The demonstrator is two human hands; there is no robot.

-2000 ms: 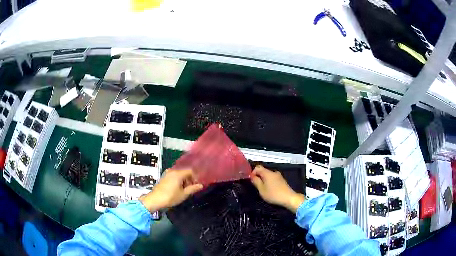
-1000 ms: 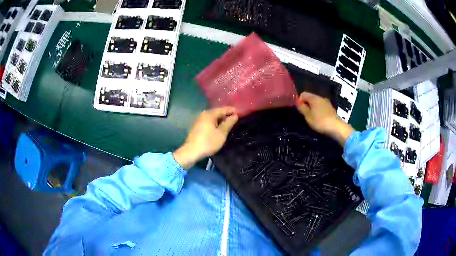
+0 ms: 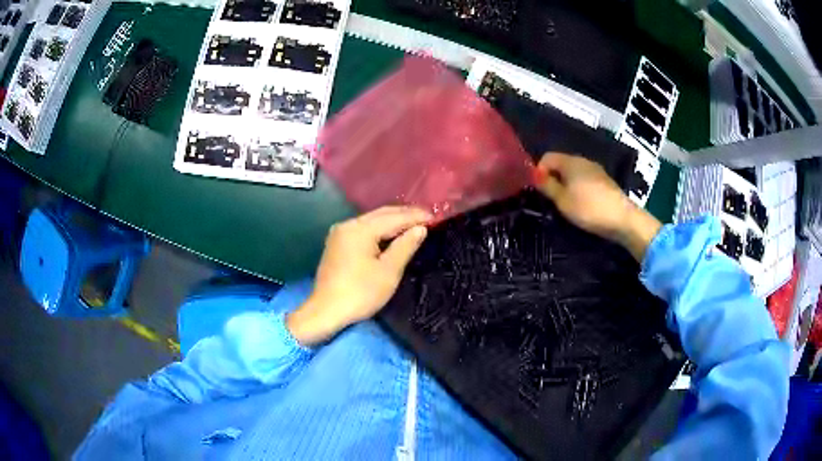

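Note:
A pink bag [image 3: 424,135] is spread between my hands above the far edge of a black tray [image 3: 631,360]. My left hand [image 3: 369,261] pinches the bag's near left corner between thumb and fingers. My right hand [image 3: 586,198] pinches its right corner. The tray leans against the front of my body, with loose small black parts [image 3: 505,288] lying in it, some close to the bag's near edge. Whether any parts are inside the bag cannot be told clearly.
White blister trays with circuit boards [image 3: 261,90] stand at the left on the green mat. More stacked trays [image 3: 739,216] stand at the right. A narrow white tray [image 3: 647,112] lies behind my right hand. A blue stool [image 3: 77,261] is on the floor at the lower left.
The view has tilted down. The tray has come back against my body, with the bag still held at its far edge. The parts in the tray have shifted towards the bag.

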